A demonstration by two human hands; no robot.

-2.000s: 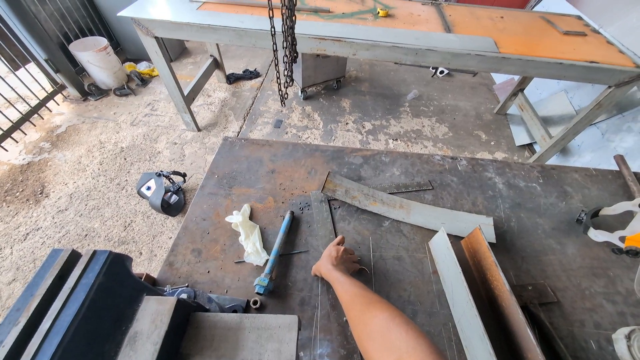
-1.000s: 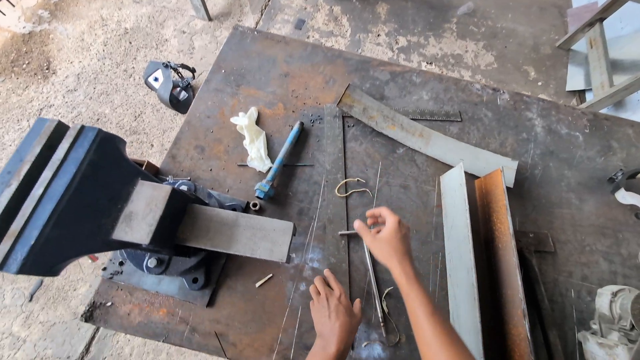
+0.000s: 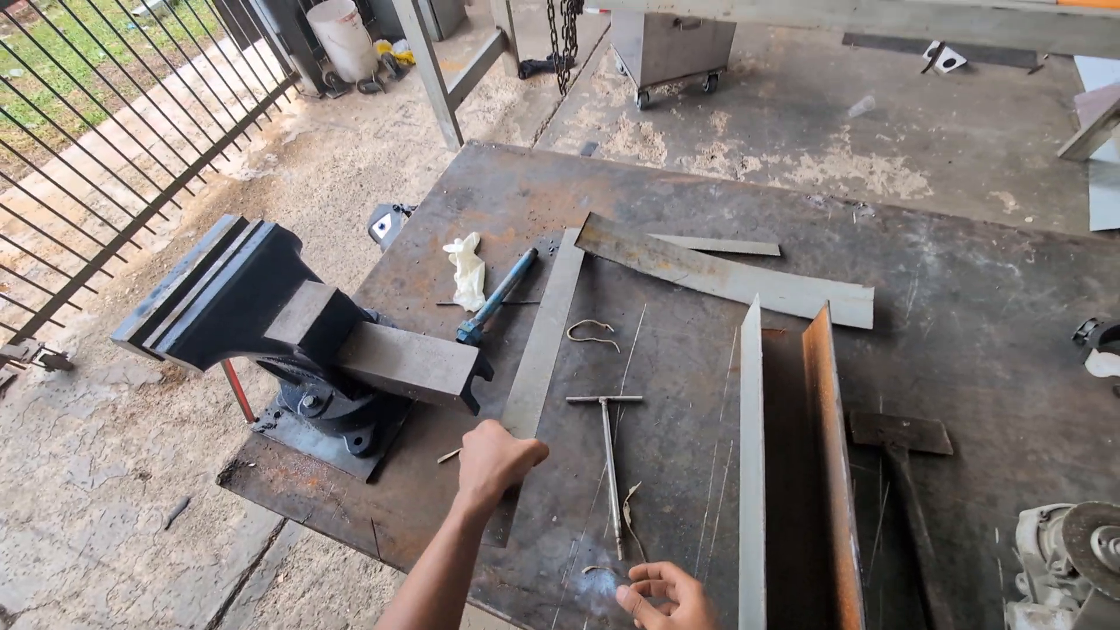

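Note:
My left hand (image 3: 499,457) grips the near end of a steel carpenter's square's long blade (image 3: 547,332); the shorter blade (image 3: 717,245) passes beneath a curved metal strip (image 3: 735,278). Low in the view, my right hand (image 3: 667,598) has its fingers bent and apart, holding nothing. Just above it lies a T-shaped metal rod (image 3: 610,472), with a thin strip of cord (image 3: 632,516) alongside. Another looped cord (image 3: 593,334) rests farther up the steel table (image 3: 665,350).
A bench vise (image 3: 324,324) stands at the left, near a blue bar tool (image 3: 497,297) and a crumpled glove (image 3: 467,269). To the right are an angled metal channel (image 3: 801,472), a hammer (image 3: 906,472) and an angle grinder (image 3: 1063,560).
My left hand has taken hold of the square, whose near end now appears raised. My right hand has left the T-shaped rod, which lies on the table. The view has shifted.

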